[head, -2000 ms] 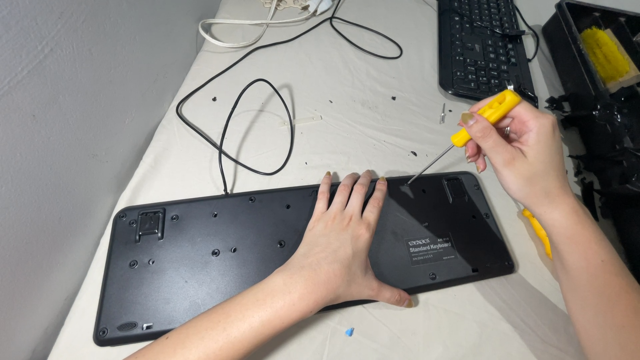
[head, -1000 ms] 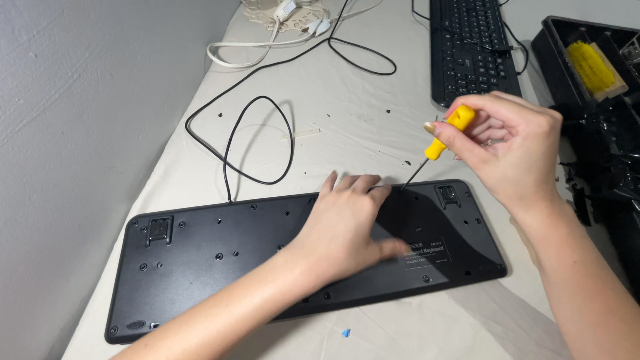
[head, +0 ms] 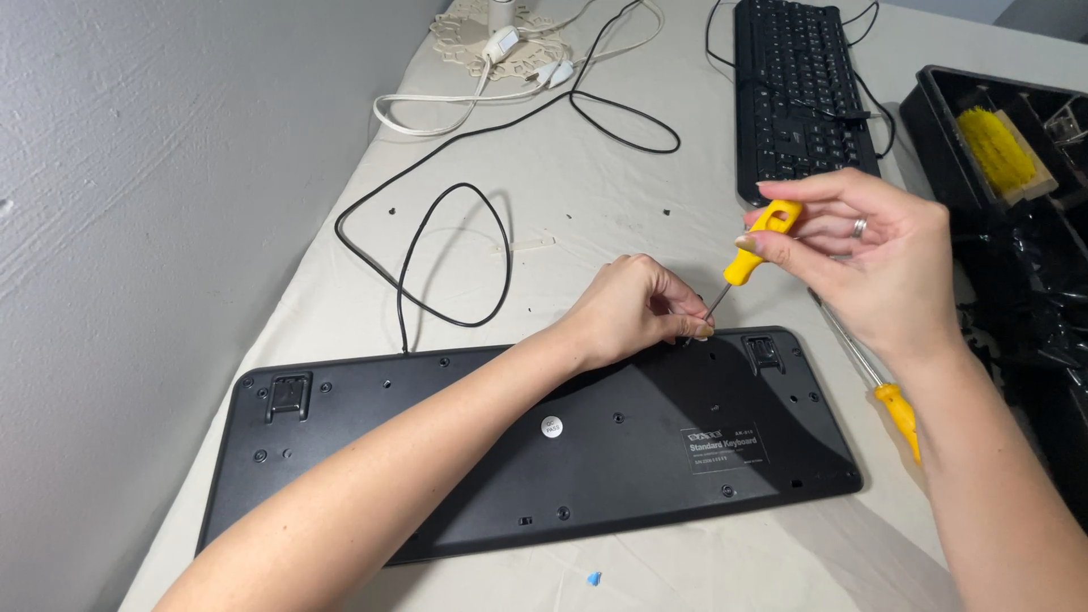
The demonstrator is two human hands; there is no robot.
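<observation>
A black computer keyboard lies face down on the cloth-covered table, its underside with screw holes, two fold-out feet and a printed label facing up. My right hand grips the yellow handle of a screwdriver, whose shaft slants down to the keyboard's far edge. Around the lower shaft, my left hand pinches thumb and fingers together; its fingertips hide the tip and whatever may be between them. My left forearm crosses above the keyboard.
A second screwdriver with a yellow handle lies beside my right forearm. Another black keyboard sits at the back right, near a black toolbox holding a yellow brush. A black cable loops behind; a blue scrap lies in front.
My left hand, earlier spread flat on the keyboard, has moved to the far edge and closed around the lower screwdriver shaft. My right hand still holds the screwdriver, which stands steeper than two seconds ago.
</observation>
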